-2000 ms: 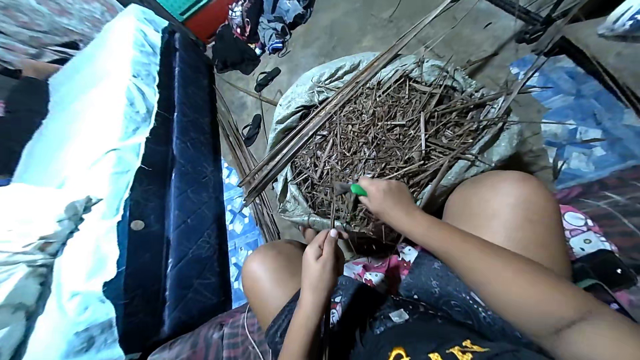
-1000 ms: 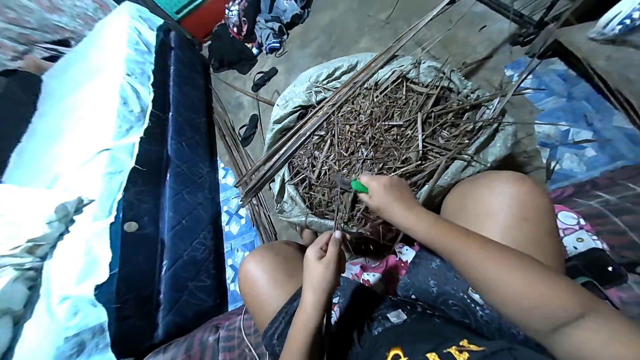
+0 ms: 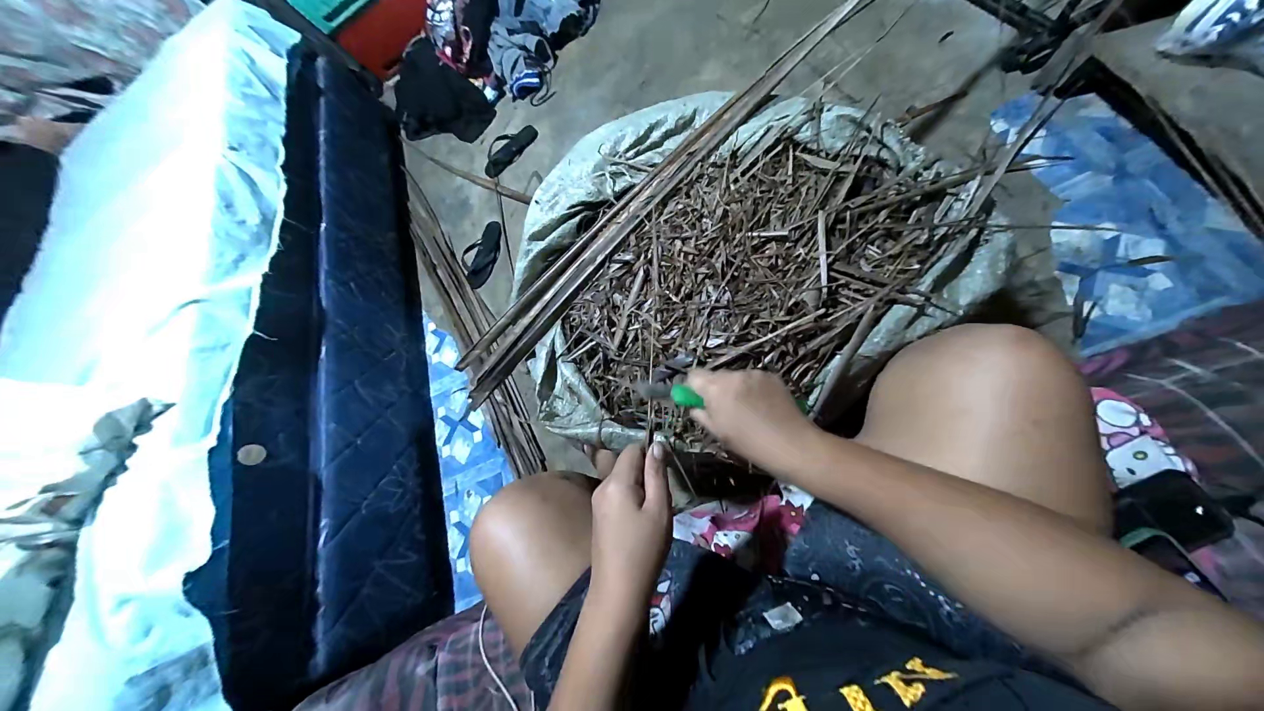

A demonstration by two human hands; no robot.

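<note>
My right hand (image 3: 746, 415) is closed on the green handle of a cutting tool (image 3: 684, 395), whose metal jaws look blurred and point left; whether it is pruning shears or another cutter I cannot tell. Just below and left of it, my left hand (image 3: 632, 494) pinches a thin brown strip (image 3: 650, 420) between thumb and fingers, the strip standing up past the tool's jaws. Both hands are at the near edge of a pale woven sack (image 3: 583, 168), rolled open and filled with short dry brown plant pieces (image 3: 731, 257). Long dry stalks (image 3: 632, 217) lie slanting across its left side.
A dark blue mattress (image 3: 370, 346) with a white sheet (image 3: 148, 227) stands at the left, and part of another person is at the far left edge. More long strips (image 3: 464, 316) and black flip-flops (image 3: 511, 151) lie on the floor. Phones (image 3: 1170, 509) rest by my right thigh.
</note>
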